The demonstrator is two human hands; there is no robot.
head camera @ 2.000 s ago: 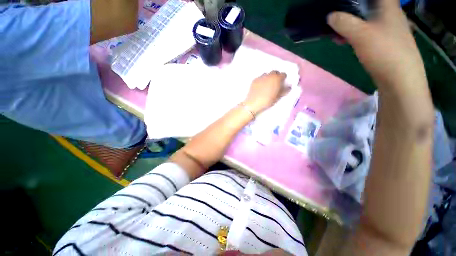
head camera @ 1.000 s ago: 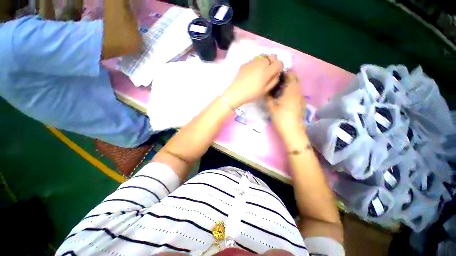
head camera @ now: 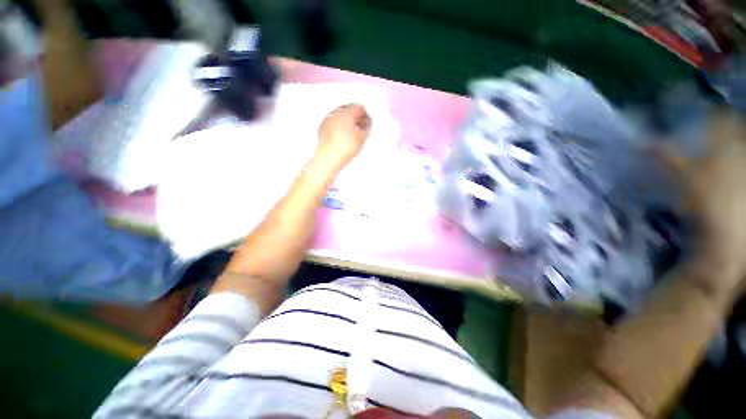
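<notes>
My left hand [head camera: 345,132] rests with curled fingers on the stack of white bags [head camera: 245,164] in the table's middle; whether it pinches a bag cannot be told. My right hand [head camera: 710,168] is at the far right edge, strongly blurred, beside the cluster of bagged bottles [head camera: 523,184]. Something greyish is next to its fingers, but its grip is unclear. The bagged bottles are cloudy white wraps with dark ends and white labels. Black bottles [head camera: 249,86] with white labels stand at the table's far edge, blurred.
The pink table [head camera: 376,237] runs across the view. A neighbouring worker's blue clothing [head camera: 74,237] and arm are at the left, by another white sheet stack [head camera: 143,123]. A brown box [head camera: 560,352] is below the table's right end.
The view has turned right. My right hand has left the table's middle, where it was by my left hand at a dark object, and moved to the far right. My left hand stays over the bags.
</notes>
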